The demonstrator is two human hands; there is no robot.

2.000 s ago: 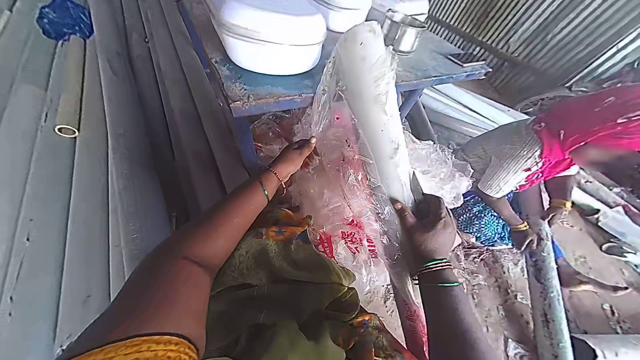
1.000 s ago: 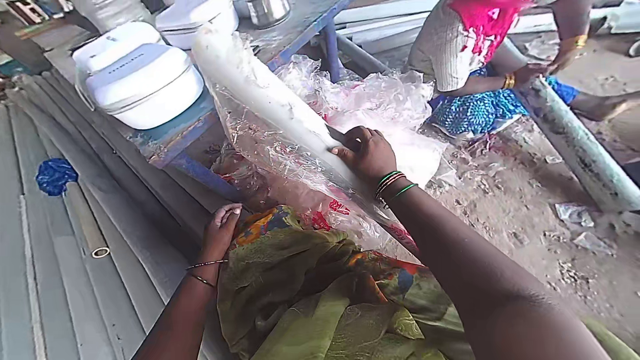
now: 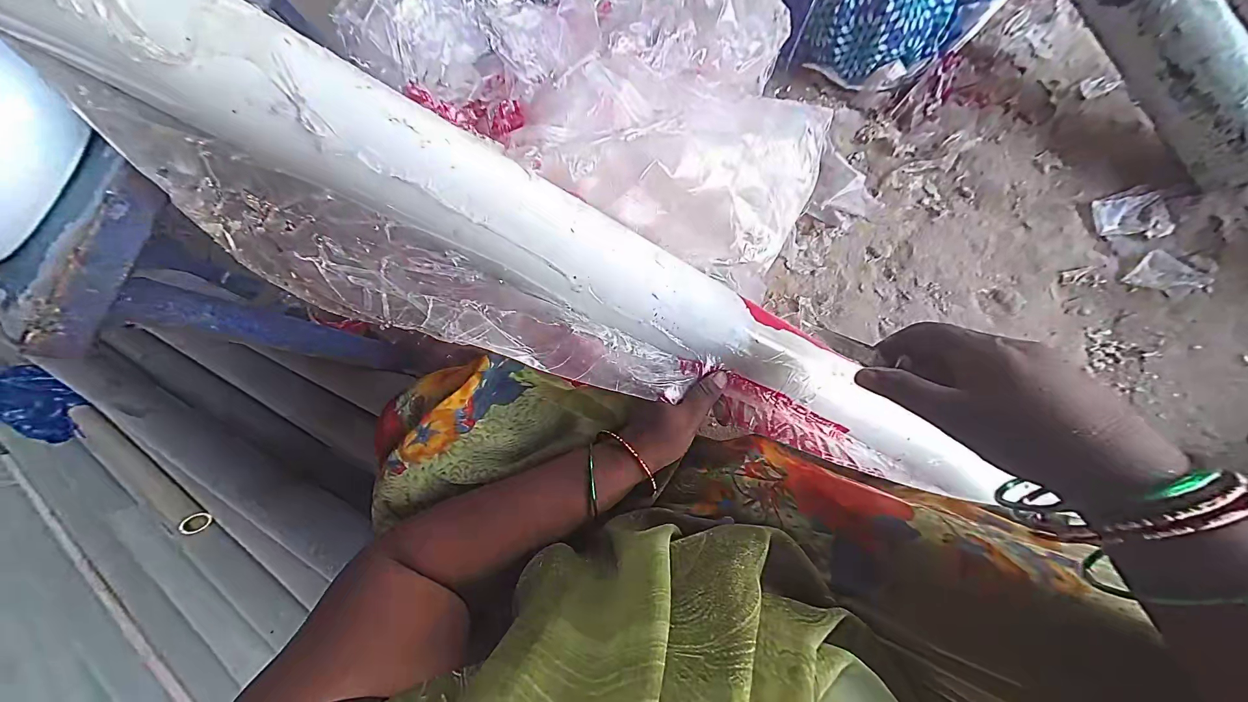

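Observation:
A long white roll or tube in clear plastic wrap slants from the upper left down to the right across my lap. My left hand pinches the loose edge of the clear plastic film, near its red-printed part, below the roll. At the roll's lower right end is my right hand; its fingers are closed around a thin, dark, blade-like tool that lies against the roll. Most of that tool is hidden by the hand, so its kind cannot be told.
Crumpled clear plastic lies beyond the roll on the dirt floor. At the upper right is a thick grey pipe. A blue table frame with a white container stands left, above long grey pipes.
My left hand, away from the film a second ago, now grips its edge. My right hand is now at the roll's lower end. The view has moved much closer to the roll.

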